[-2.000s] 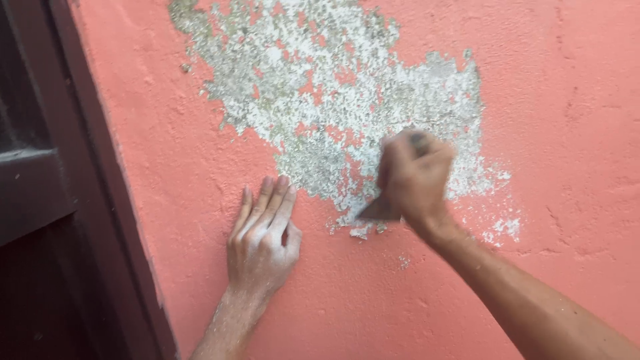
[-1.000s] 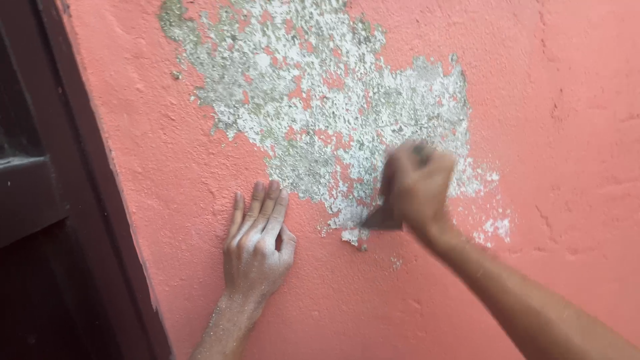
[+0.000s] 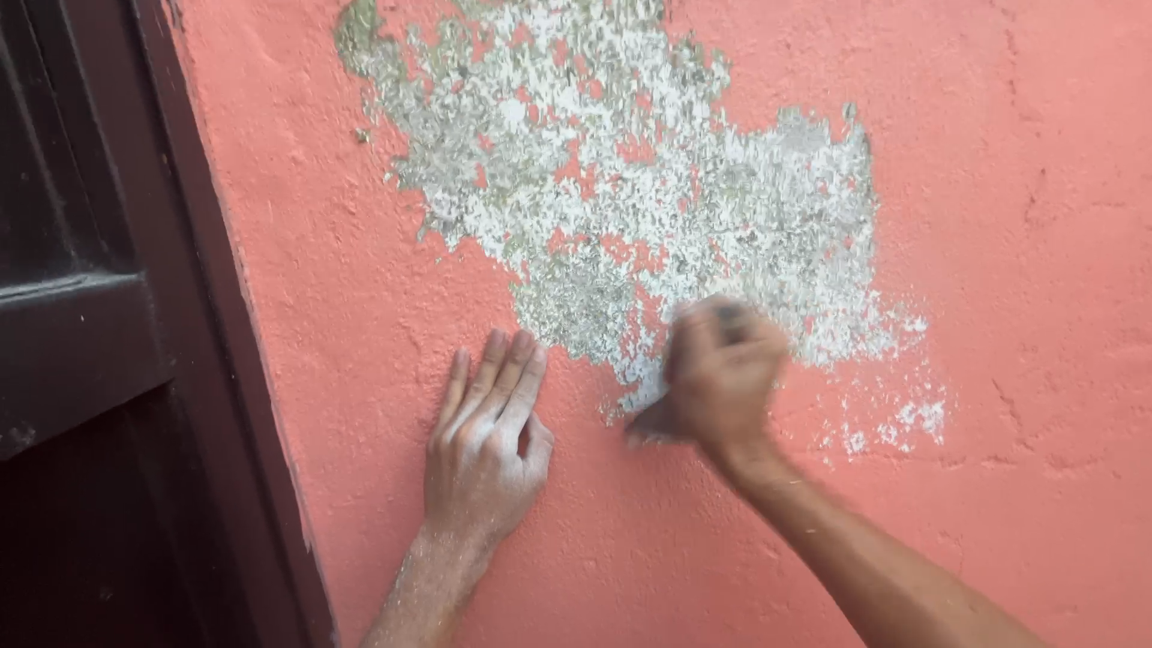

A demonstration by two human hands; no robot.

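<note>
Coral-painted plaster wall (image 3: pixel 360 270) fills most of the view, with a large scraped patch (image 3: pixel 585 180) of white and grey-green base showing flecks of coral paint. My right hand (image 3: pixel 727 373), blurred, is closed around a scraper (image 3: pixel 659 421); its dark handle end shows at the top of the fist. The scraper's flat blade touches or lies very near the wall at the lower tip of the patch. My left hand (image 3: pixel 490 432), dusted white, rests flat on the coral paint just left of the blade and holds nothing. Its fingertips point up toward the patch edge.
A dark brown panelled door or shutter (image 3: pixel 81 351) with its frame (image 3: pixel 229 405) runs down the left side, next to the wall edge. Small white scraped specks (image 3: pixel 891 423) lie to the right of my right hand. Thin cracks (image 3: pixel 1017 414) mark the wall at right.
A bit of loose paint seen below the blade in the earlier frames no longer shows there. My left hand stays on the wall, and my right hand still holds the scraper.
</note>
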